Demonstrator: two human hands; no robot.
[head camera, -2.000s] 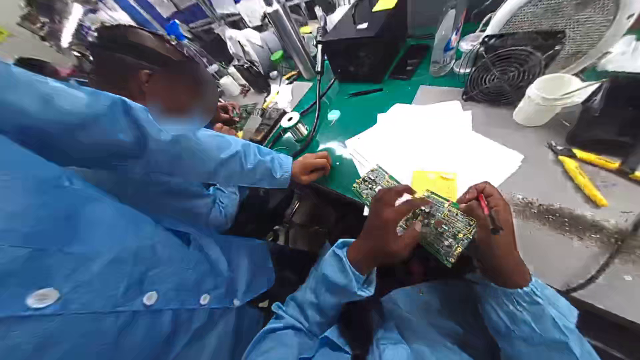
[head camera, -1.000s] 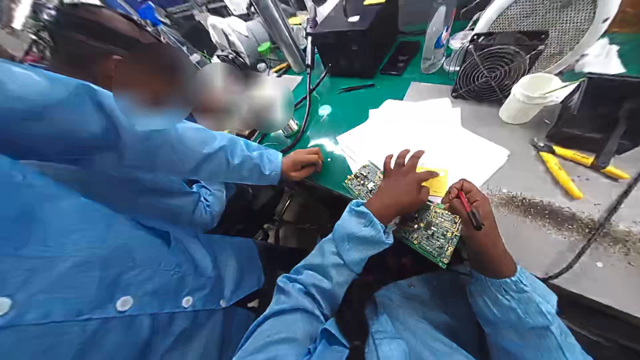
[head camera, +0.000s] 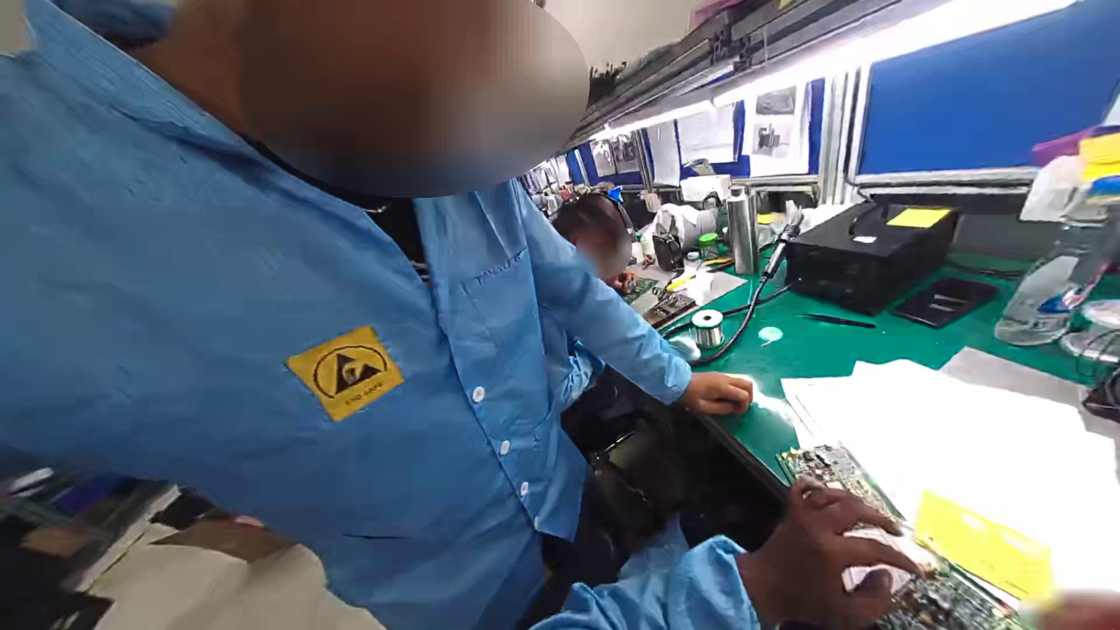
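My left hand (head camera: 827, 556) reaches in from the bottom, fingers spread and touching populated circuit boards. One board (head camera: 840, 468) shows beyond the fingers, and a board part (head camera: 945, 604) lies below them; whether they are one panel cannot be told. A yellow paper (head camera: 984, 547) lies beside the boards, on white sheets (head camera: 954, 420). At the bottom right corner only a blurred sliver of my right hand (head camera: 1085, 612) shows; what it holds is hidden.
A co-worker in a blue coat (head camera: 490, 367) stands close on the left, one hand (head camera: 719, 394) on the green mat (head camera: 744, 429). Beyond are a solder spool (head camera: 707, 329), a black box (head camera: 866, 254), tweezers (head camera: 837, 321), a phone (head camera: 945, 302) and a plastic bottle (head camera: 1041, 297).
The view has swung strongly left and up toward the co-worker. My right hand, earlier seen with a red and black tool, is now almost out of view. My left hand stays at the boards.
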